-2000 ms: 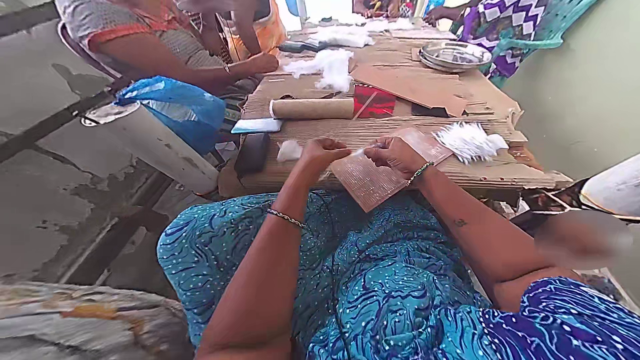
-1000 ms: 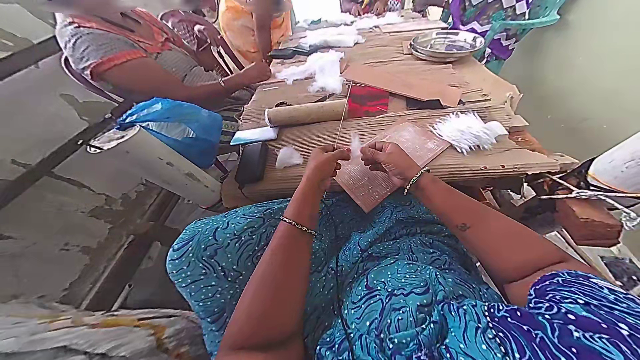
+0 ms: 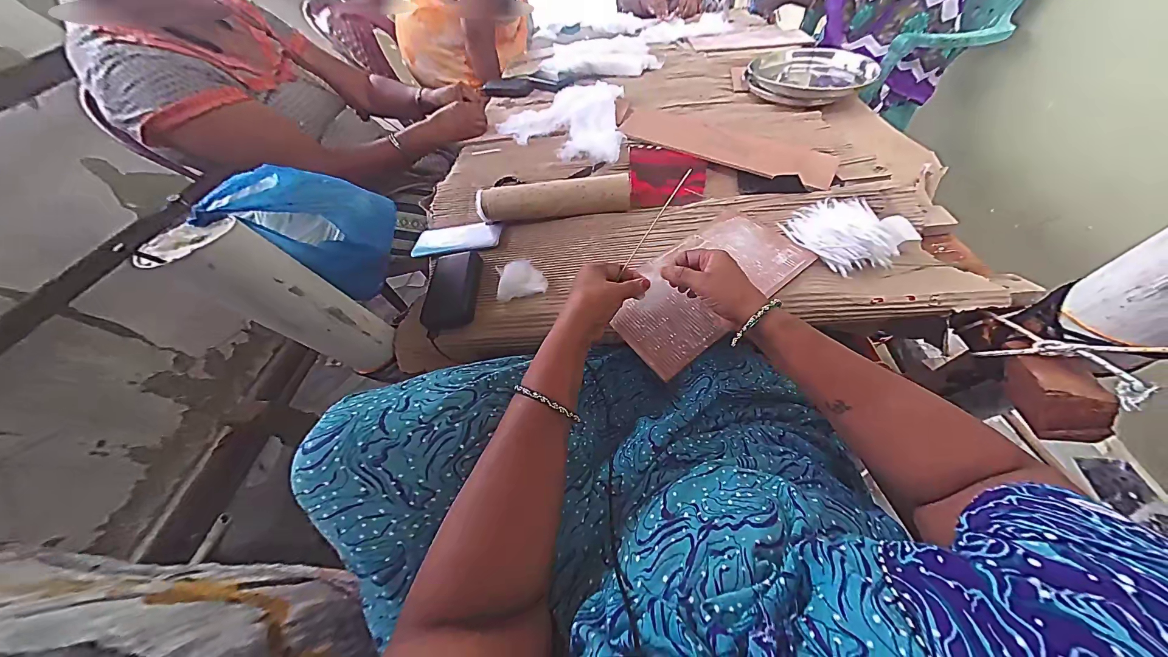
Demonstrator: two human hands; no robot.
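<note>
My left hand (image 3: 610,297) pinches the lower end of a thin stick (image 3: 659,219) that slants up to the right. My right hand (image 3: 716,285) is just to its right, fingertips drawn together over a flat brown board (image 3: 680,333); whether they hold a wisp of fibre is too small to tell. The board reaches from the cardboard-covered table over its near edge above my lap. Right of the board lies a bundle of white cotton wicks (image 3: 841,235). A small tuft of cotton (image 3: 521,280) rests left of my left hand, beside a black case (image 3: 453,290).
Cardboard (image 3: 566,237) covers the table. On it are a cardboard tube (image 3: 557,198), a red packet (image 3: 666,173), loose cotton (image 3: 584,119), a brown cardboard piece (image 3: 730,146) and steel plates (image 3: 812,75). A blue plastic bag (image 3: 306,224) is at left. Other people sit around the table.
A white wisp showed between my fingertips a second ago; now none is plain there. The stick in my left hand now leans further to the right.
</note>
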